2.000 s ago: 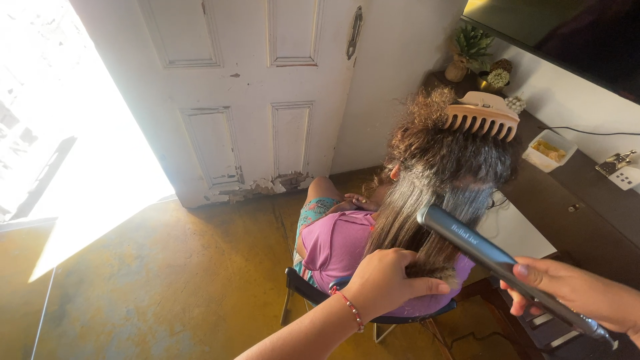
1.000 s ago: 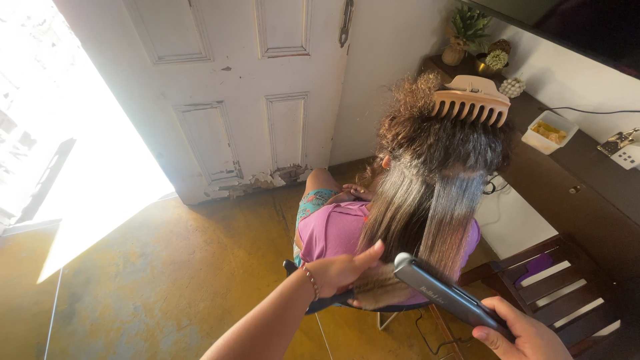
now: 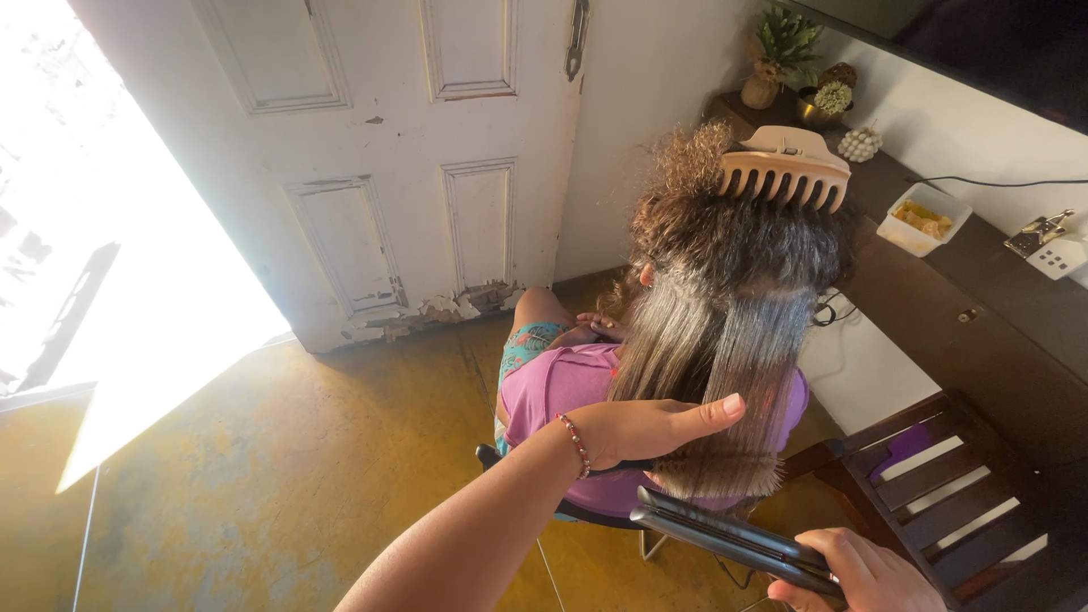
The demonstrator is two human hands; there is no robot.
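Observation:
A seated person in a pink top is seen from behind, with long straightened hair [image 3: 705,348] hanging down the back. A beige claw clip [image 3: 786,166] holds curlier hair on top of the head. My left hand [image 3: 659,429], with a beaded bracelet at the wrist, lies at the lower lengths of the hair, thumb raised; its fingers are partly hidden, so whether they grip strands is unclear. My right hand [image 3: 858,569] holds a dark hair straightener [image 3: 735,540] at lower right. Its plates are slightly apart, just below the hair ends, with no hair visible between them.
A white panelled door [image 3: 399,170] with peeling paint stands behind the person. At right are a dark wooden cabinet [image 3: 960,280] bearing a plastic container [image 3: 922,219], potted plants [image 3: 782,51] and ornaments, and a slatted wooden chair [image 3: 943,484]. Bright light enters at left.
The straightener has moved down from beside the hair lengths to below the ends, and its plates now show a gap. My left hand's thumb now lies across the hair.

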